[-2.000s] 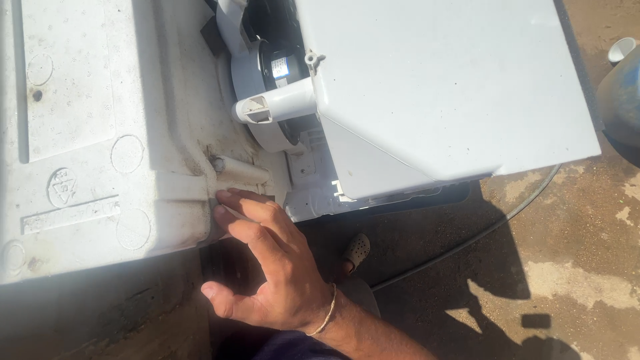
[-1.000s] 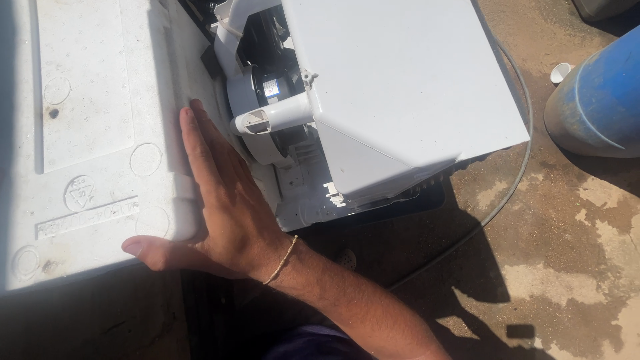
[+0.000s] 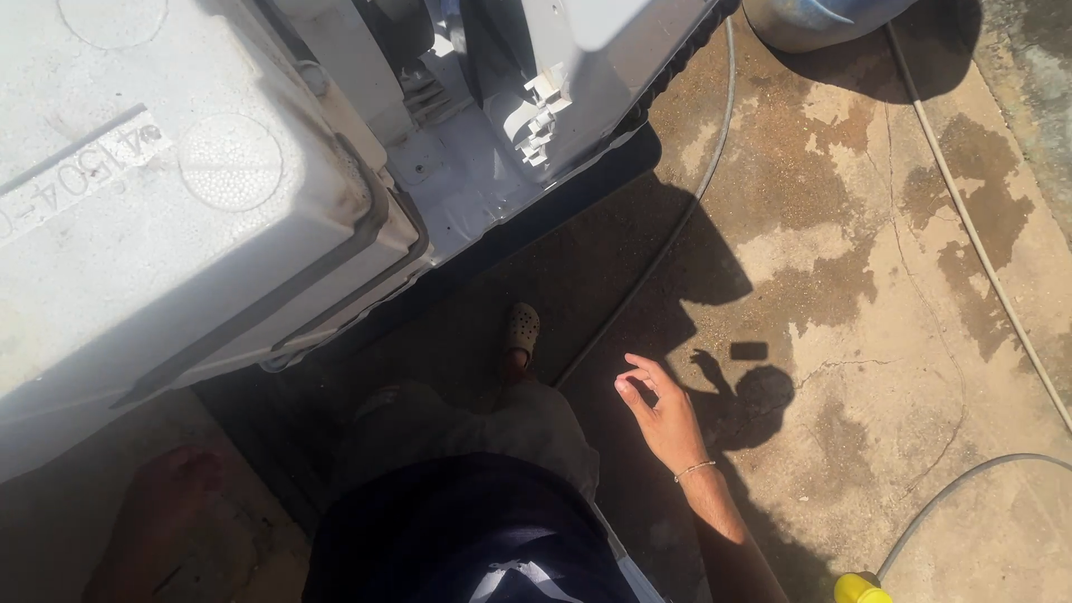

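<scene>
My right hand, with a thin bracelet at its wrist, hangs over the ground, fingers curled loosely and holding nothing. In deep shade at the lower left is my left hand, dim and blurred; whether it holds anything cannot be made out. Above it lies a white foam block with molded circles and raised marks. Beside that block, at the top, a white plastic housing shows its open inside, with broken-looking white plastic clips near its edge. Neither hand touches the block or the housing.
A blue barrel stands at the top right. Grey hoses or cables cross the stained concrete ground. A yellow object lies at the bottom edge. My foot in a beige perforated clog is below the housing.
My right hand, earlier on the foam block's edge, has come off it and is now over the ground to the right. The view has swung down, and my left hand now shows.
</scene>
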